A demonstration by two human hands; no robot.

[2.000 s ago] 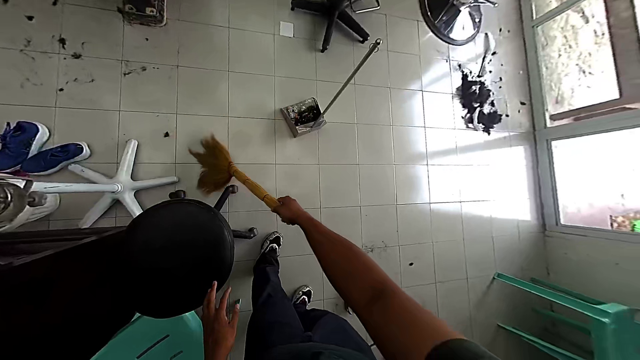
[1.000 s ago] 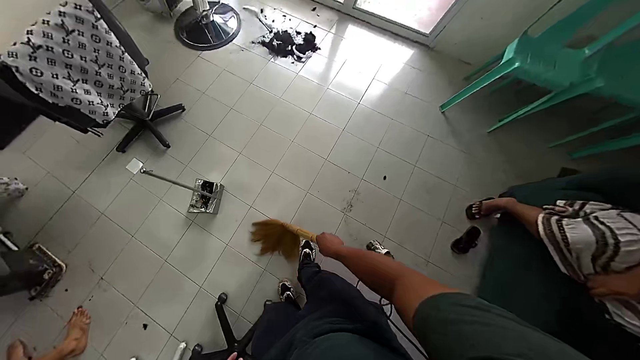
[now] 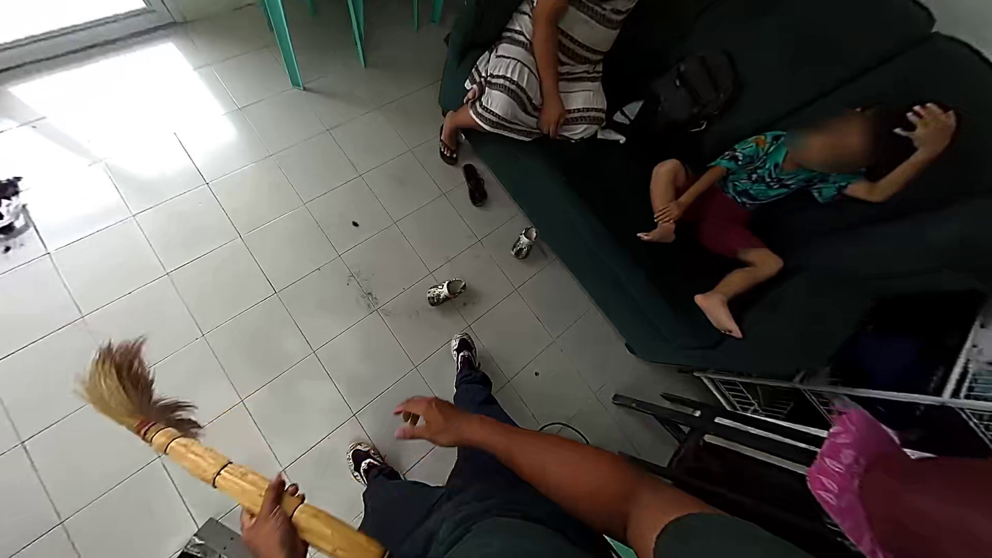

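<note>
My left hand (image 3: 273, 518) is closed around the thick yellow handle of a soft grass broom (image 3: 209, 465) at the lower left. The brown bristles of the broom point up and left, over the tiled floor. My right hand (image 3: 435, 422) is held in front of my legs with its fingers parted and nothing in them. Partly cut off by the bottom edge, a metal dustpan (image 3: 213, 540) is just left of my left hand. A small patterned clog (image 3: 446, 292) lies on the tiles beyond my feet, with another clog (image 3: 525, 242) beside the sofa.
Two people sit on a dark green sofa (image 3: 589, 287) at the right. A black sandal (image 3: 474, 184) lies by its edge. Green plastic chair legs (image 3: 284, 46) stand at the top. Dark hair clippings (image 3: 11, 205) lie at the far left. A wire rack (image 3: 752, 387) and a pink plastic bag (image 3: 845, 465) are at the right.
The broom has passed from my right hand to my left. My right hand has let go and its fingers are apart. The view has swung far right, onto the sofa.
</note>
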